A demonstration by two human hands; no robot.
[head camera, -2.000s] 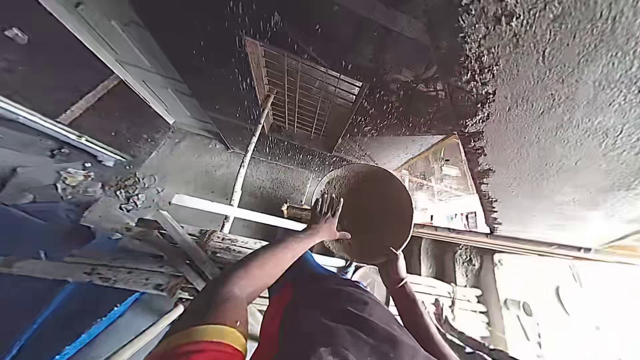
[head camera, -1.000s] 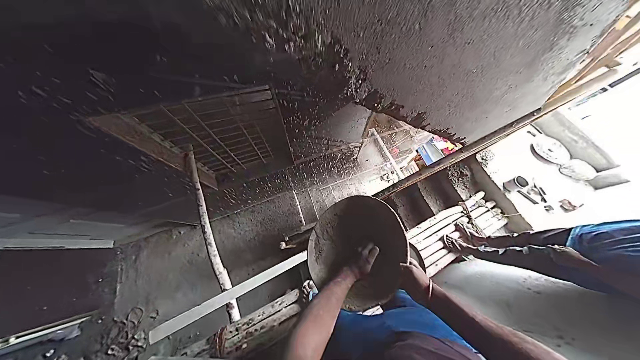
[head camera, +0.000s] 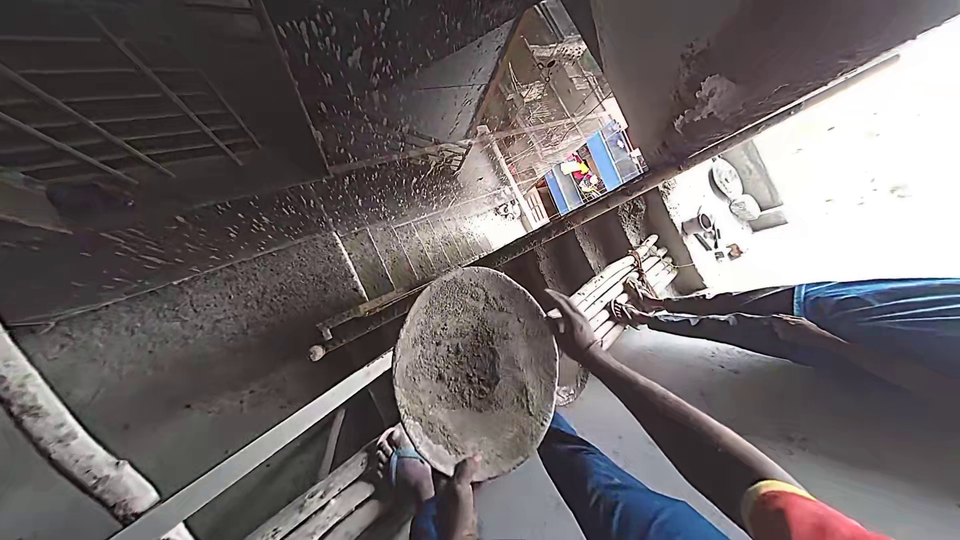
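A round, shallow pan (head camera: 480,375), coated with grey mortar and with a rough patch of it in the middle, is held tilted in front of me. My left hand (head camera: 459,487) grips its near rim, with the thumb over the edge. At the right rim is my right hand (head camera: 574,326), its fingers against the edge and partly spread. Below the pan, my foot in a blue-strapped sandal (head camera: 406,461) rests on wooden poles (head camera: 322,502).
Another person's legs (head camera: 720,319) stand at right on tied poles (head camera: 615,289). A long pale board (head camera: 277,442) runs diagonally at left, near an upright pole (head camera: 67,442). Beyond are a splattered wall (head camera: 262,277), a metal window grille (head camera: 127,97) and a bright opening (head camera: 555,135).
My left hand has moved from inside the pan to its near rim. My right hand is now on the pan's right edge. The view has swung to the right.
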